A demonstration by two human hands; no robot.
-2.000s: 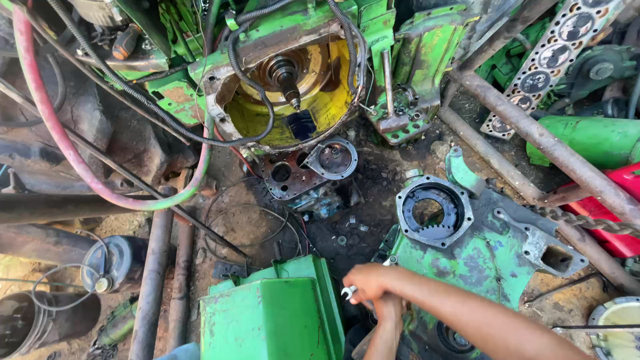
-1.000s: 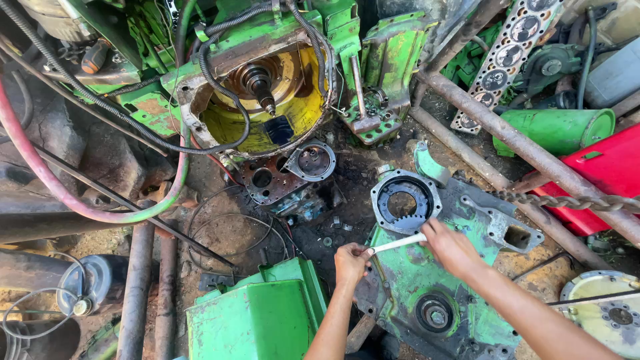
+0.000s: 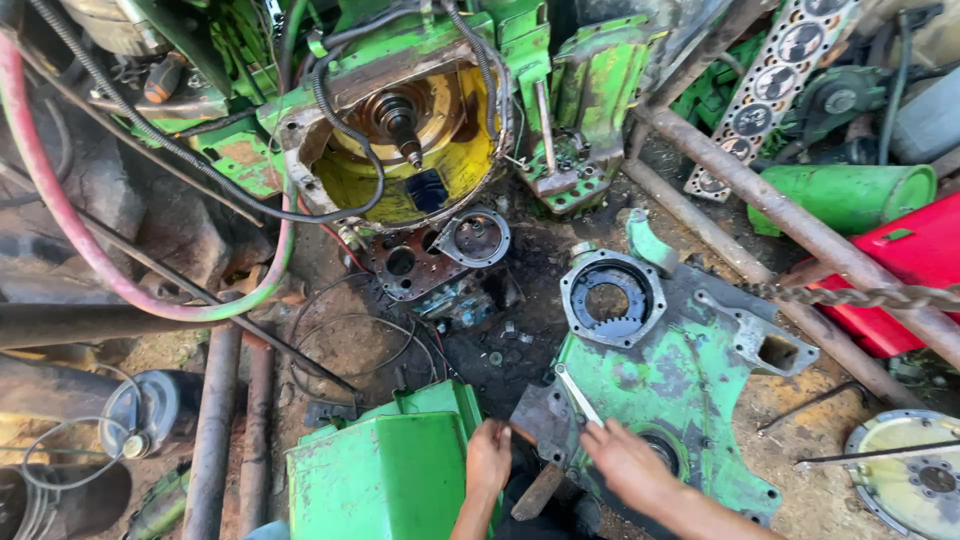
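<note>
My right hand (image 3: pixel 626 454) holds a steel combination wrench (image 3: pixel 577 394) by one end, its ring end pointing up and left over the green cast housing plate (image 3: pixel 675 367). Left of it, my left hand (image 3: pixel 489 450) is closed beside the green sheet-metal cover (image 3: pixel 382 465); whether its fingers hold something small cannot be told. A round flanged ring housing (image 3: pixel 613 298) with toothed gear inside sits at the plate's upper left. Below the hands a wooden handle (image 3: pixel 538 491) shows. Ahead stands the open yellow-lined bell housing (image 3: pixel 397 142) with a splined shaft (image 3: pixel 403 135).
A pink and green hose (image 3: pixel 97 262) and corrugated conduit hang at left. Steel pipes (image 3: pixel 772 195) and a taut twisted chain or rope (image 3: pixel 847 295) cross the right side. A cylinder head gasket (image 3: pixel 776 82), a green cylinder (image 3: pixel 847 196) and a red panel (image 3: pixel 892 262) lie beyond.
One second ago both hands held the wrench between them. My left hand has come off it and moved left, while my right hand has moved down with the wrench.
</note>
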